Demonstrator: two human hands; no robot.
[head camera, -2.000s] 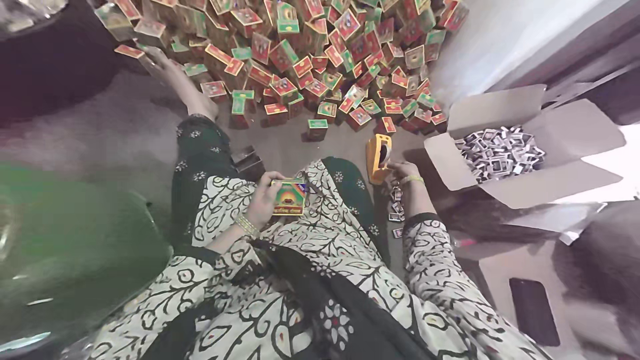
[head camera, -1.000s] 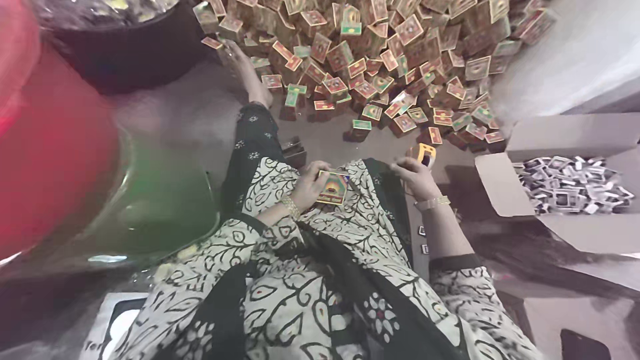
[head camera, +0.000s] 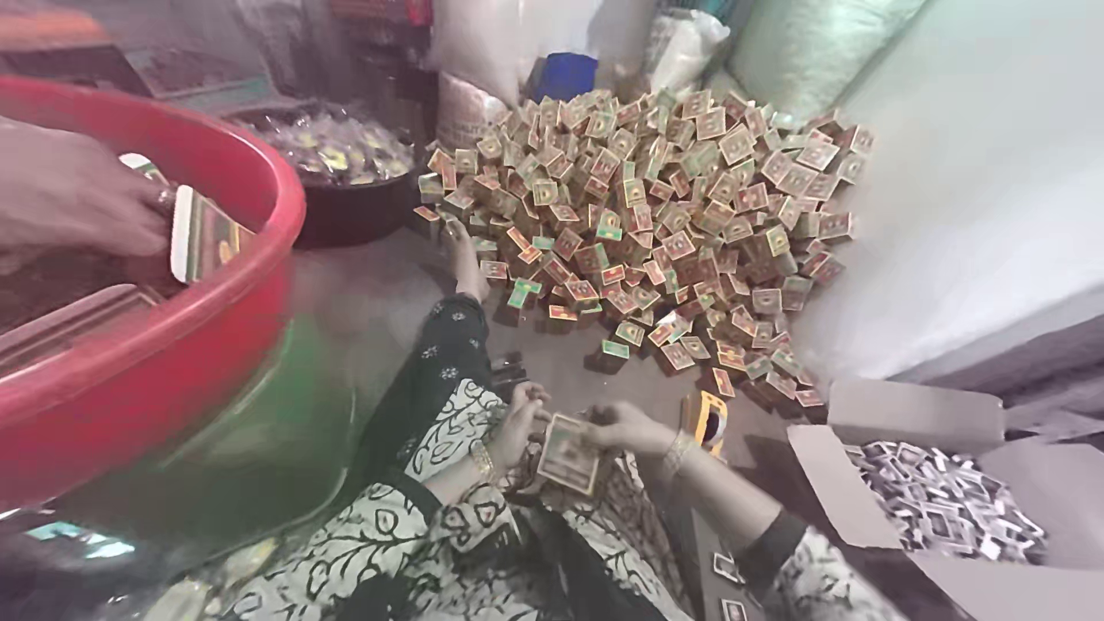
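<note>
Above my lap, a small flat printed box (head camera: 569, 457) with a light border is between my two hands. My left hand (head camera: 517, 427) is at its upper left side, fingers bent against the edge. My right hand (head camera: 625, 427) has its fingers on the box's upper right part. Just right of my right wrist, a yellow object with a dark opening (head camera: 711, 423) stands on the floor; its exact kind is unclear. Small framed pieces (head camera: 726, 567) lie beside my right thigh. Where each fingertip presses is blurred.
A large heap of small printed boxes (head camera: 638, 216) covers the floor ahead. An open cardboard box (head camera: 914, 414) of small pieces stands at right. At left are a red tub (head camera: 285, 190), with another person's hand (head camera: 78, 194) inside, and a dark basin (head camera: 354, 207) of wrapped items.
My right hand has moved from beside the yellow object to the printed box over my lap. The view has swung left, bringing the red tub and another person's hand into sight.
</note>
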